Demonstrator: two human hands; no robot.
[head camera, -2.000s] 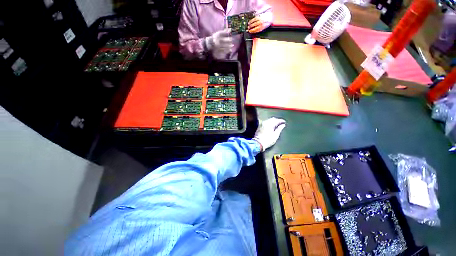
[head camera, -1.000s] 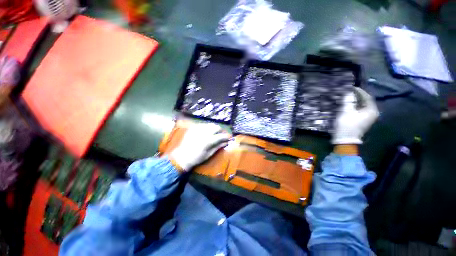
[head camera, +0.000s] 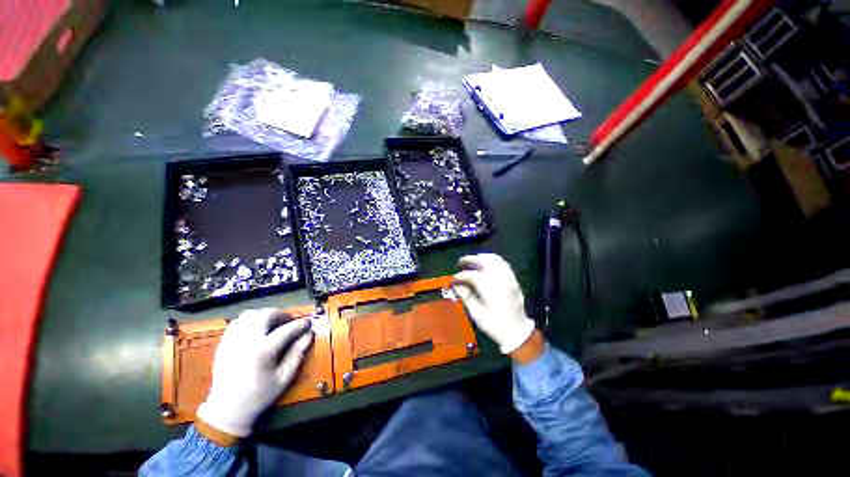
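The orange-brown two-plate fixture lies at the near bench edge, its left plate (head camera: 194, 359) partly under my left hand and its slotted right plate (head camera: 405, 333) uncovered in the middle. My gloved left hand (head camera: 256, 366) rests over the left plate, fingertips beside a silver-white piece (head camera: 320, 325) at its upper right corner. My gloved right hand (head camera: 494, 300) has bent fingers at the right plate's upper right corner, touching or beside a small silver piece (head camera: 450, 294). Whether either hand grips anything is too small to tell. No green board shows on the fixture.
Three black trays of silver parts stand behind the fixture: left (head camera: 233, 219), middle (head camera: 349, 219), right (head camera: 436, 186). A black screwdriver (head camera: 552, 265) with cord lies right. Plastic bags (head camera: 280, 107), papers (head camera: 527, 98) and a pen (head camera: 513, 162) lie behind. Red-pink mat (head camera: 33, 279) at left.
The view has swung right from the boards and the other person to the fixture. My right hand has moved from the right tray to the fixture's right corner. My left hand stays over the left plate.
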